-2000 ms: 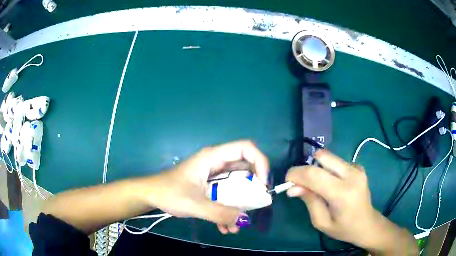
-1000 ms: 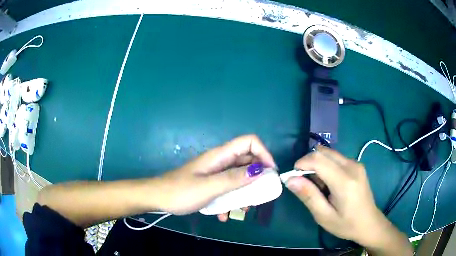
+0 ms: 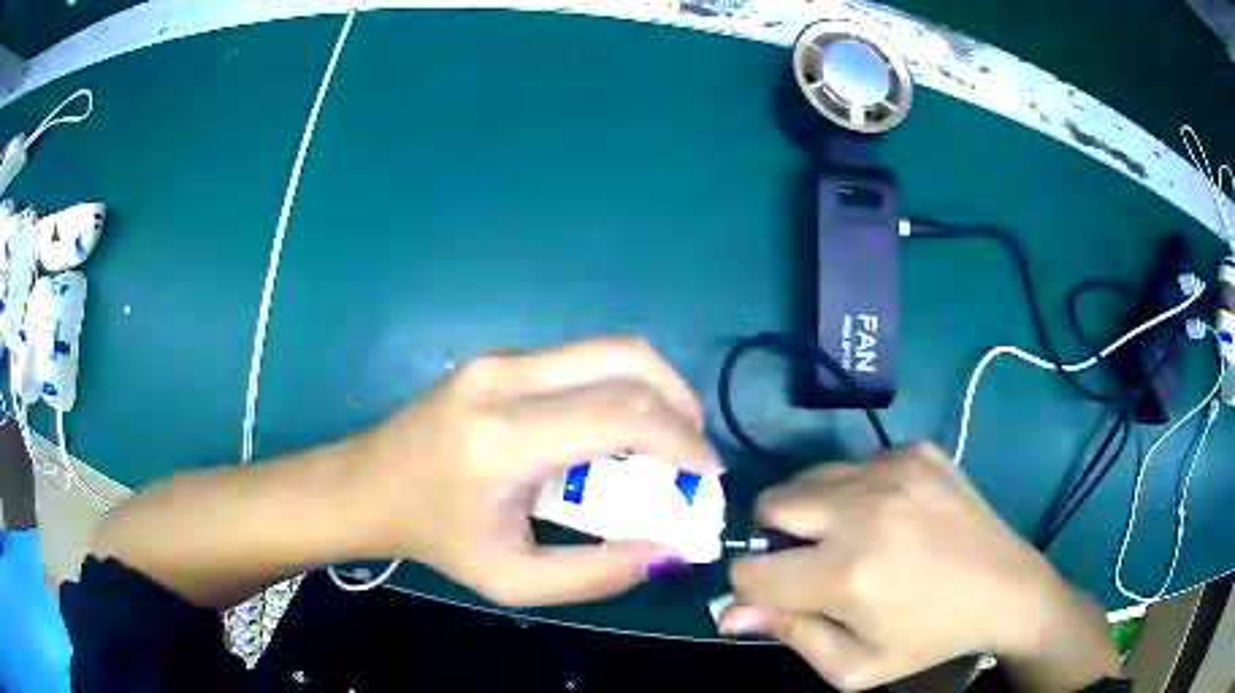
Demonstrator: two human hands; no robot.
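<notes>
My left hand (image 3: 542, 467) grips a white handheld unit (image 3: 637, 506) with blue tape marks, near the bench's front edge. My right hand (image 3: 867, 562) holds a black cable plug (image 3: 772, 542); its silver tip is at the unit's right end. How far the tip is inserted I cannot tell. A white plug (image 3: 722, 609) also shows under the fingers of my right hand. The black cable (image 3: 731, 393) loops up behind my right hand. A white cord loop hangs below my left wrist.
A black "FAN" device (image 3: 856, 291) with a round metal head (image 3: 853, 76) lies beyond my right hand. A black block (image 3: 1162, 339) with black and white cords is at the right. White units (image 3: 57, 332) pile at the far left. A white strip (image 3: 1070, 136) crosses the back.
The unit has turned so its blue-taped face shows again. My right hand now holds a black plug at its end instead of the white one. The black cable's loop is now visible.
</notes>
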